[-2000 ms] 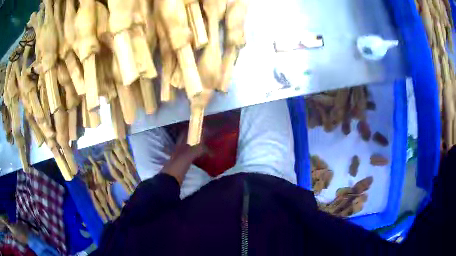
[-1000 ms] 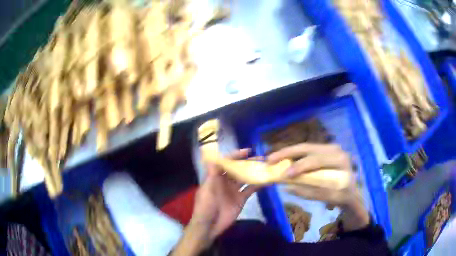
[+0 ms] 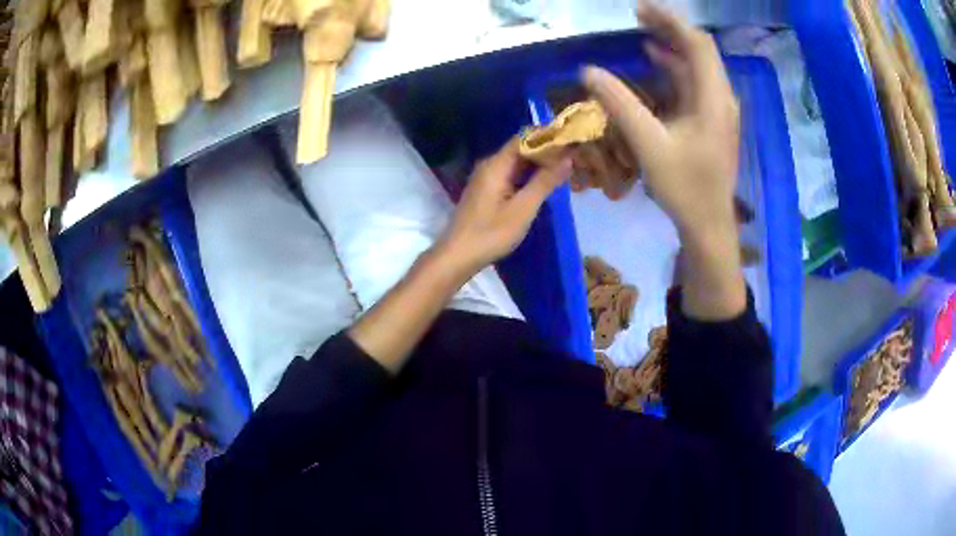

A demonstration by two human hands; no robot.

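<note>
My left hand (image 3: 505,204) grips a tan carved wooden piece (image 3: 566,130), whose near end shows a dark hollow or mark; how far it reaches behind the hands I cannot tell. My right hand (image 3: 687,136) is raised beside the piece with its fingers spread, slightly blurred, and looks empty. Below it stands a blue tray (image 3: 781,241) with a white lining, which holds brown oval wooden pieces (image 3: 611,304); my right hand and forearm cover part of it.
Many carved leg-like pieces (image 3: 320,105) lie on the metal bench (image 3: 430,37), some overhanging its edge. A blue tray of long pieces (image 3: 136,377) stands left of my knees, another blue tray (image 3: 881,136) at the right. Checked cloth shows at lower left.
Both hands have moved up and apart from where they held a long piece together. My right hand has let go and opened. The view has shifted, showing more of my legs and the left tray.
</note>
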